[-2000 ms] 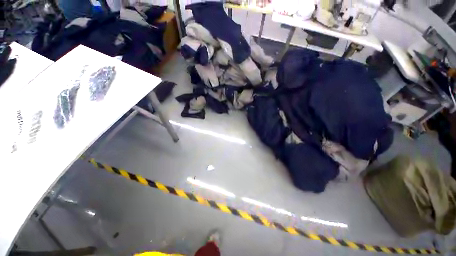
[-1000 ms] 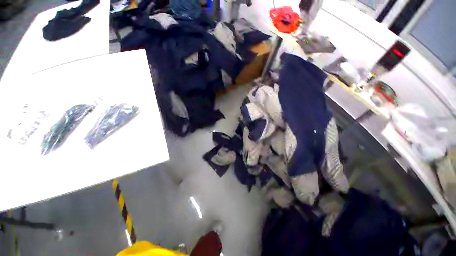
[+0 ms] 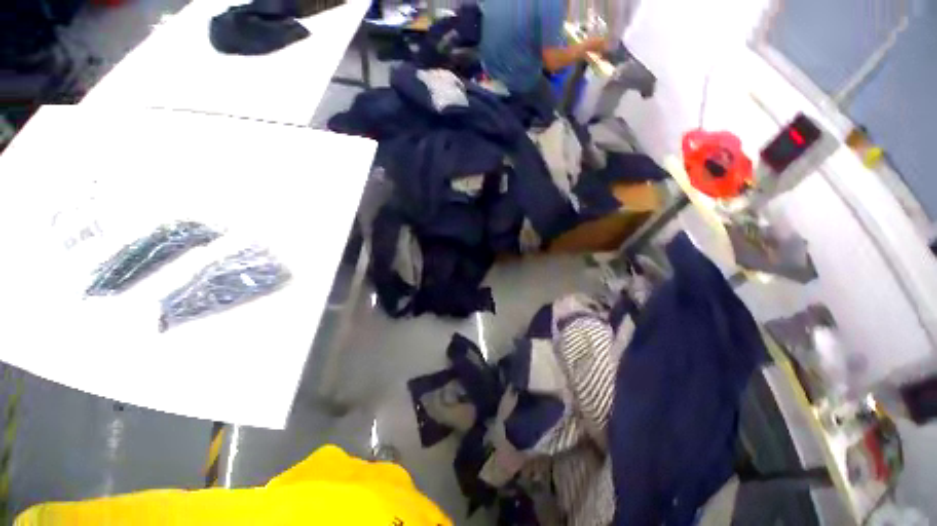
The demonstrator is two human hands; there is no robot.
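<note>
No hand of mine is in view. A white table (image 3: 185, 360) lies nearest in front of me, on the left. Two shiny clear bags lie side by side on it: one with dark greenish contents (image 3: 152, 257) and one with bluish-grey contents (image 3: 228, 288). Small dark marks show on the table beside them. A dark garment piece (image 3: 257, 28) lies on the farther white table. Yellow cloth (image 3: 329, 493), apparently my clothing, fills the bottom edge.
Navy garments (image 3: 452, 154) are heaped beside the table, by a brown box (image 3: 596, 228). Another navy heap with striped lining (image 3: 678, 380) is at the lower right. A person in blue (image 3: 511, 43) is at the back. A bench with a red object (image 3: 717, 162) runs along the right wall.
The view has swung right and forward. The table bags and navy heaps show nearer, and the person in blue has come clearly into view. The khaki sack has left the picture.
</note>
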